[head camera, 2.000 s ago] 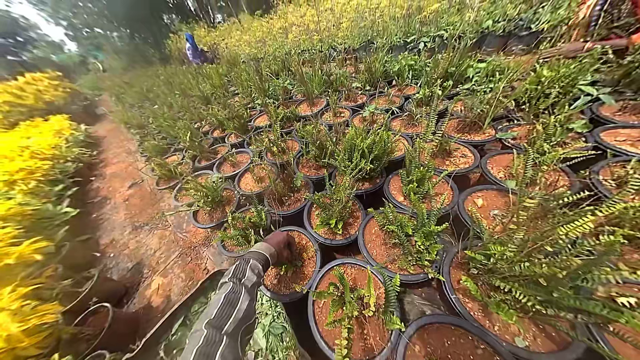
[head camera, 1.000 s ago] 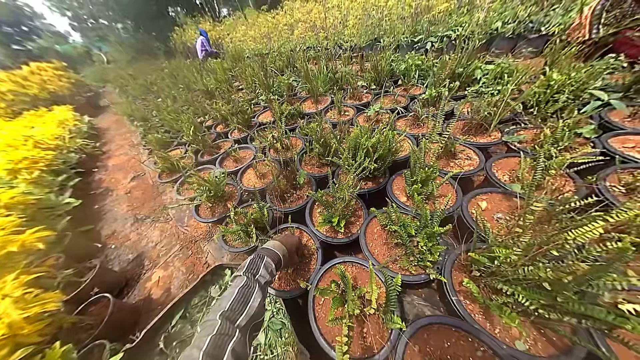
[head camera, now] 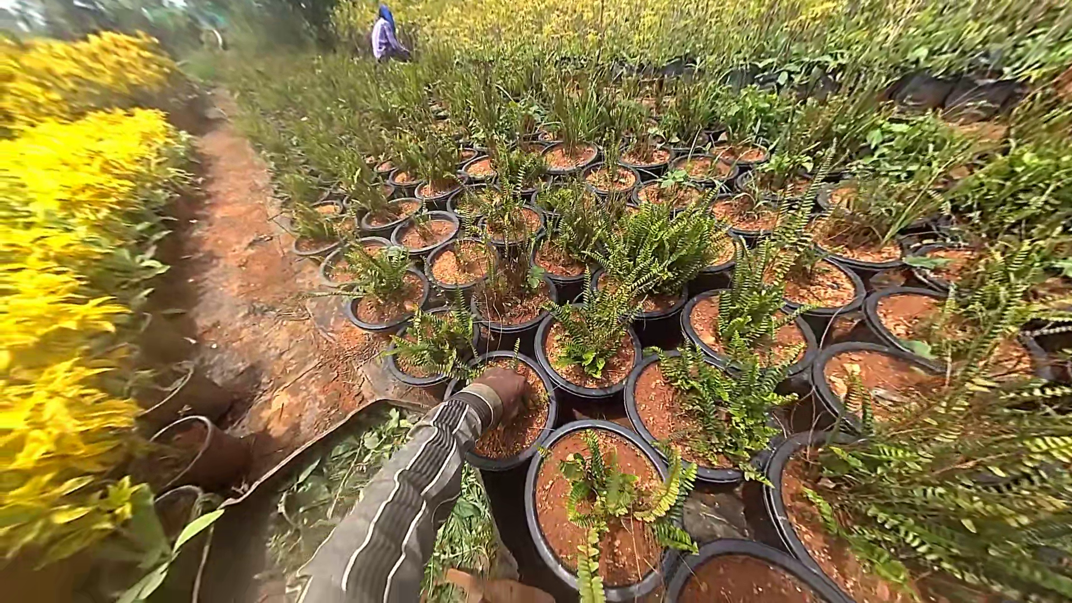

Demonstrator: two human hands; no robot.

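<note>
My left hand (head camera: 505, 391), in a grey striped sleeve, reaches down into a round black plastic pot (head camera: 548, 410) of reddish soil. The fingers point down at the soil and are mostly hidden by the back of the hand, so what they hold cannot be told. Right of the hand, a pot with a green fern (head camera: 595, 335) stands close by. In front of it is another pot (head camera: 536, 519) with a small, sparse fern (head camera: 611, 490). A low fern (head camera: 440, 343) grows in the pot just behind and left. My right hand is not in view.
Rows of potted ferns extend back and right. Yellow-leaved plants (head camera: 67, 251) line the left, beside a red dirt path (head camera: 243, 251). Pulled green weeds (head camera: 335, 477) lie in a dark-rimmed container or sheet below my arm. Another person (head camera: 388, 35) is far back.
My left hand stays at the same pot, with its wrist and sleeve slightly shifted. The reddish shape and limb at the top right earlier are no longer plainly in view.
</note>
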